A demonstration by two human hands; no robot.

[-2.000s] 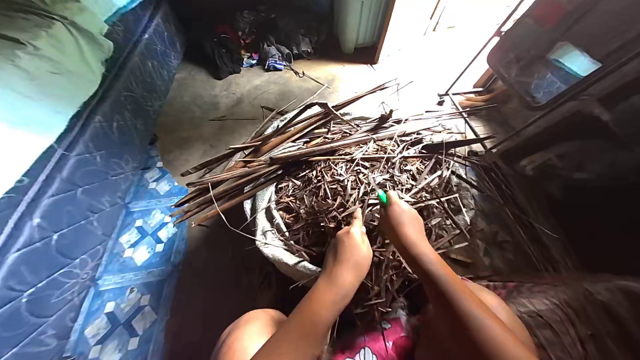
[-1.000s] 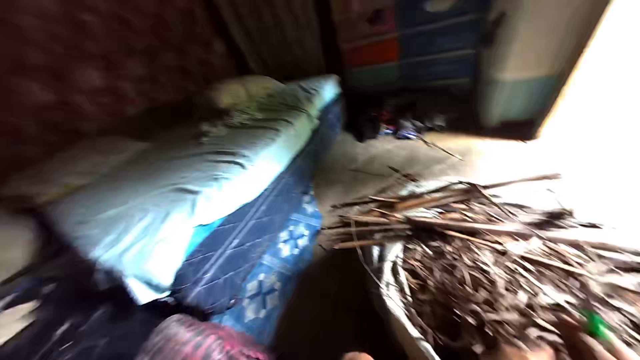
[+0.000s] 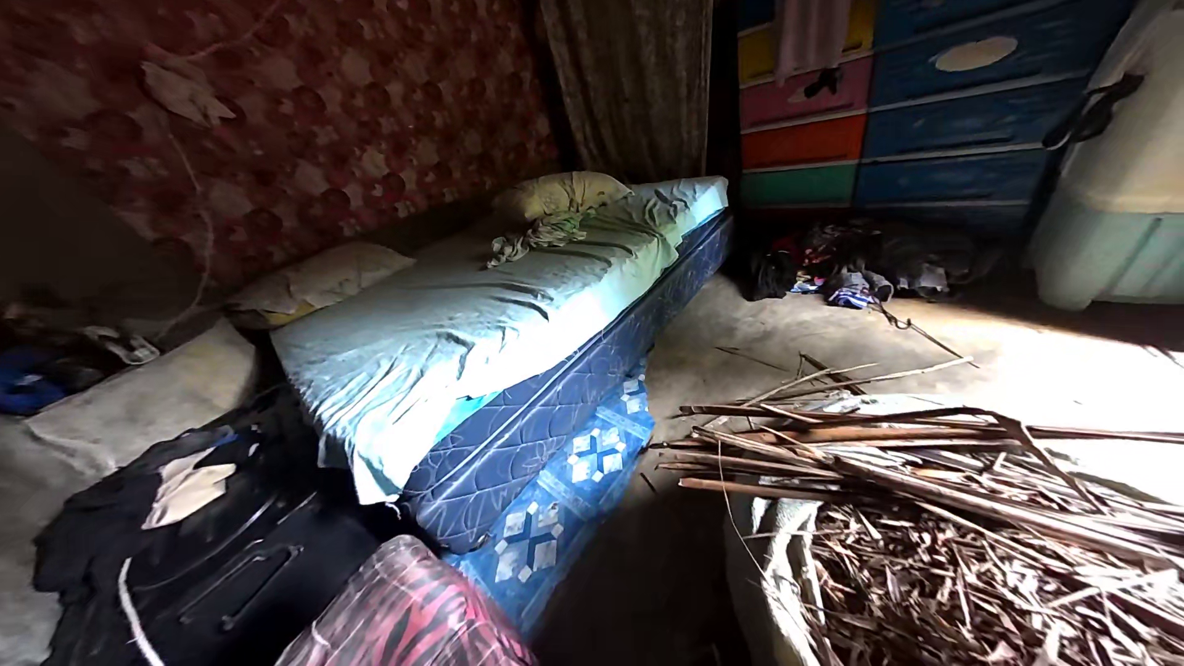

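Neither of my hands shows in the head view now. At the lower right stands a pale woven sack (image 3: 786,573), its rim rolled open, filled with short dry brown plant pieces (image 3: 962,583). Long dry stalks (image 3: 832,435) lie across the top of the sack, their ends sticking out past its left side over the floor. What my hands hold or touch at this moment is hidden beyond the edge of the view.
A mattress (image 3: 555,444) with a pale sheet lies left of the sack, on a blue patterned floor covering (image 3: 592,453). A black suitcase (image 3: 231,573) and a pink patterned bundle (image 3: 407,610) are nearer. Coloured drawers (image 3: 953,139), clothes (image 3: 851,268) and a plastic container (image 3: 1110,231) stand behind.
The view has swung left, towards the mattress. Two seconds ago both my hands were over the pieces in the sack, near a green object; now they are out of view.
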